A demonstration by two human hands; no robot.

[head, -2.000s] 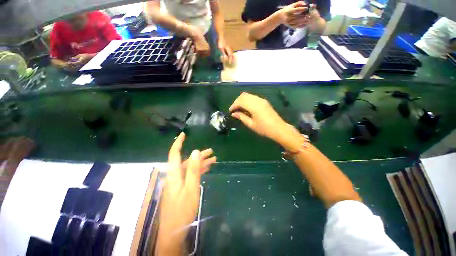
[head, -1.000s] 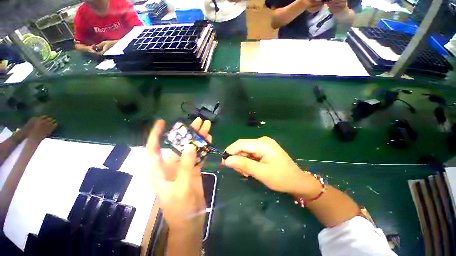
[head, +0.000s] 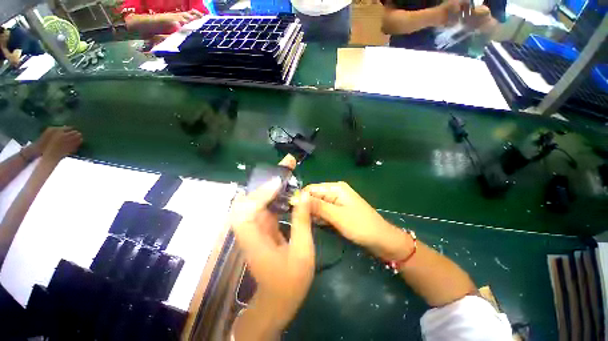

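Observation:
My left hand [head: 277, 260] holds a small black plastic case [head: 270, 183], tilted, above the near edge of the belt. Silver-white parts of a circuit board show at its right side, partly hidden by my fingers. My right hand [head: 347, 216] touches the right end of the same unit with its fingertips pinched beside the left thumb. Part of a thin black cable [head: 330, 265] shows below the right hand. Whether the case is fully closed cannot be told.
Stacked black covers [head: 137, 250] lie on a white sheet [head: 50, 200] at left. Corded black parts [head: 300, 143] lie on the green belt [head: 400, 153]. Layered boards [head: 567, 293] stand at far right. Black trays [head: 233, 40] and people are across the line; another person's hand [head: 61, 142] is at left.
My hands first reached over the belt, then held the open case with its board showing and its cord pinched. Now the case is turned, a plain dark face shows, and the hands are closer together.

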